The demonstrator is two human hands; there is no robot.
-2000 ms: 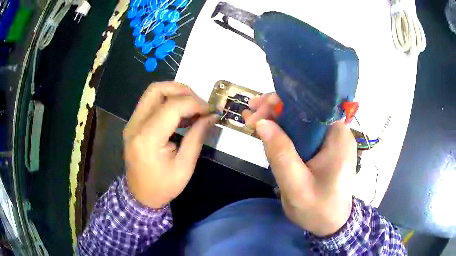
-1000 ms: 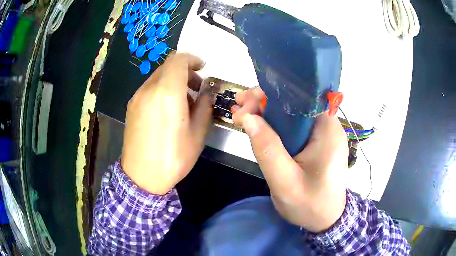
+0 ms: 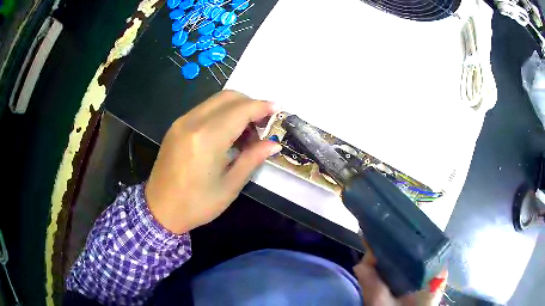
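Note:
The power strip housing (image 3: 320,179) lies open on the white sheet, with black modules and metal strips inside. My left hand (image 3: 206,152) is at its left end, thumb and fingers closing on a blue disc (image 3: 274,138), mostly hidden by the fingertips. My right hand (image 3: 382,284), partly hidden and cut off by the bottom edge, grips the dark soldering gun (image 3: 394,230). The gun's scorched nose (image 3: 317,146) lies over the housing, its tip close to my left fingertips. Whether the tip touches metal cannot be told. Coloured wires (image 3: 418,192) show at the right end.
A pile of blue discs (image 3: 206,40) lies on the black table at upper left. A round black fan (image 3: 418,7) is at the top edge. A coiled white cord (image 3: 472,72) lies at upper right. The chipped cream conveyor edge (image 3: 89,107) runs along the left.
The gun has swung from pointing up and away to lying nose-down over the housing. My right hand has moved lower. A blue disc now shows at my left fingertips. The camera view has shifted.

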